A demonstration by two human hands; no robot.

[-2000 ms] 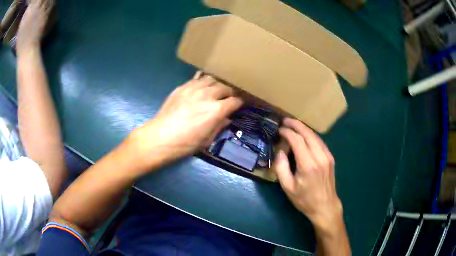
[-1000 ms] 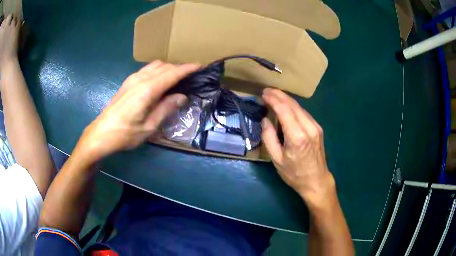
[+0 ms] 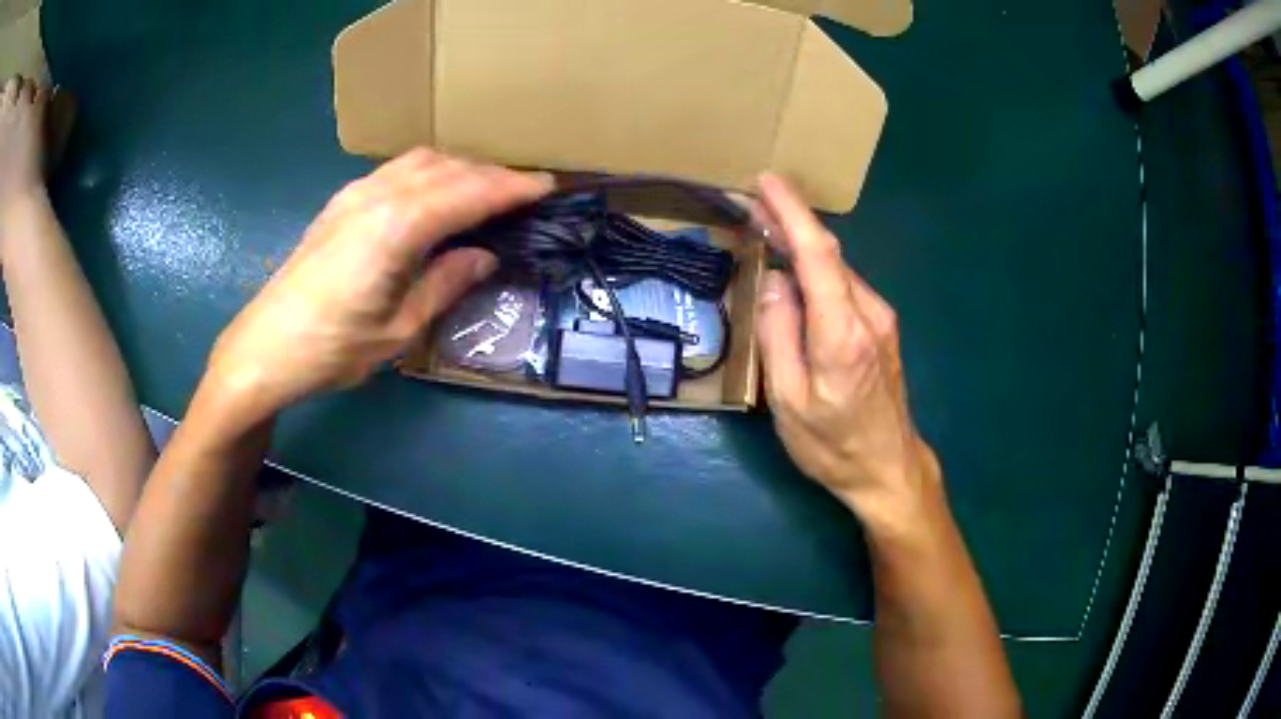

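Observation:
An open brown tuck-top carton (image 3: 604, 84) lies on the bench, lid raised to the back. Inside, a black power adapter (image 3: 615, 361) lies at the front and a coiled cable (image 3: 653, 257) behind it. One cable connector (image 3: 638, 419) hangs over the front wall. A clear plastic bag (image 3: 492, 326) is at the left inside. My left hand (image 3: 372, 274) is over the left end, thumb and fingers around black cable at the back left. My right hand (image 3: 829, 330) is at the right wall, fingertips at a cable end at the back right corner; its grip is unclear.
The dark green bench top (image 3: 997, 351) lies under the carton. Another person's arm (image 3: 63, 309) rests at the left edge. A white tube (image 3: 1215, 54) is at the upper right, and a dark rack with pale bars (image 3: 1194, 590) is at the lower right.
The carton appears lower in tilt and further left and up in view. The raised cable end has come down to the back right corner. Another connector now hangs over the front wall.

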